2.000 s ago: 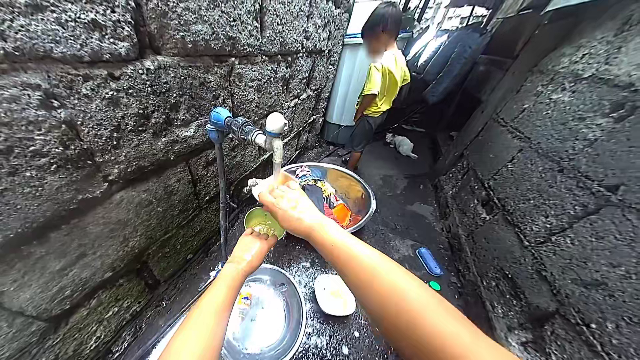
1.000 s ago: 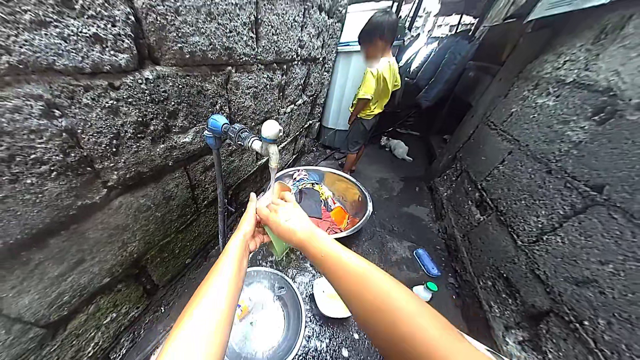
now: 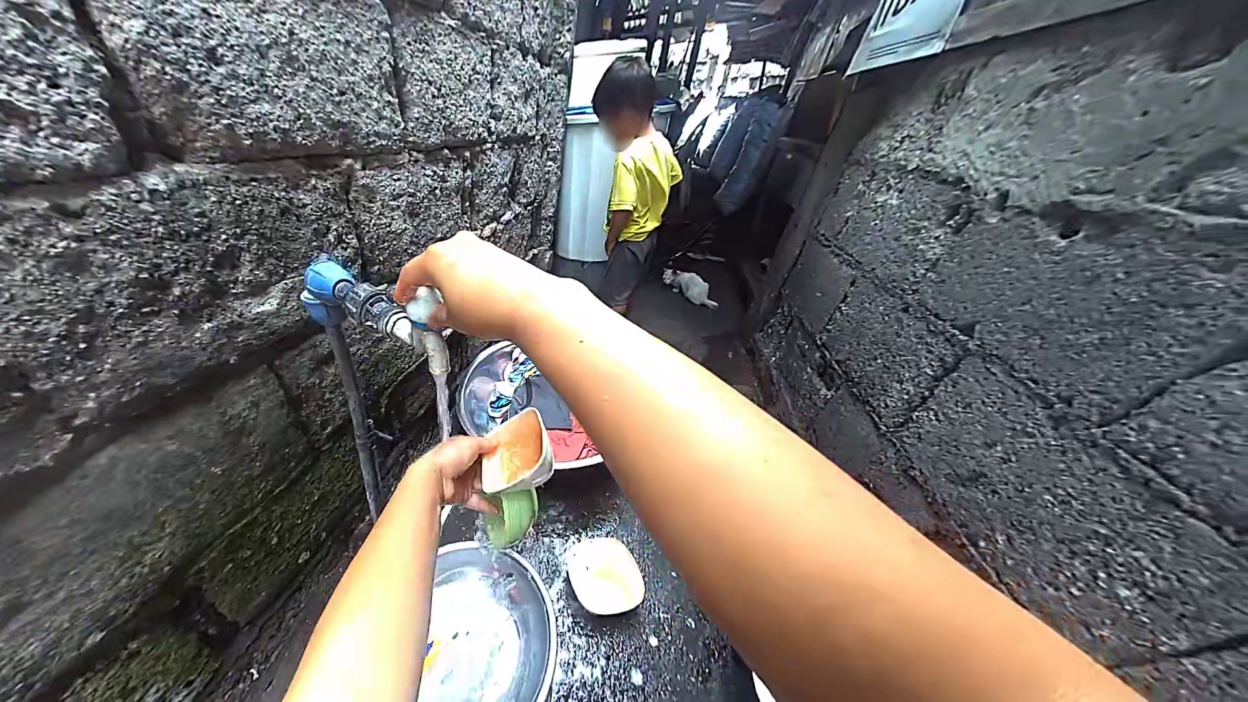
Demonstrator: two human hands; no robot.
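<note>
My right hand (image 3: 468, 283) is closed around the round knob (image 3: 423, 304) on top of the water tap (image 3: 435, 353). Water runs from the spout. Below it, my left hand (image 3: 456, 472) holds a small square container (image 3: 519, 452), orange inside and tilted, together with a green ribbed cup (image 3: 512, 517) just under it. Beneath them a round metal basin (image 3: 548, 595) stands on the wet ground, with water and suds in it. A white bowl (image 3: 604, 575) lies to its right. Behind the left hand is a larger metal basin (image 3: 473, 390) with clothes in it, partly hidden by my right forearm.
A rough block wall (image 3: 244, 234) with a blue-jointed pipe (image 3: 331, 283) runs along the left, another block wall (image 3: 1024, 292) along the right. Farther ahead, a person in a yellow shirt (image 3: 642, 185) stands by a tall white container (image 3: 583, 185). A white cat (image 3: 692, 288) is on the ground nearby.
My right hand has moved up from beside my left hand to the tap knob. My left hand now holds the square container and the green cup without it.
</note>
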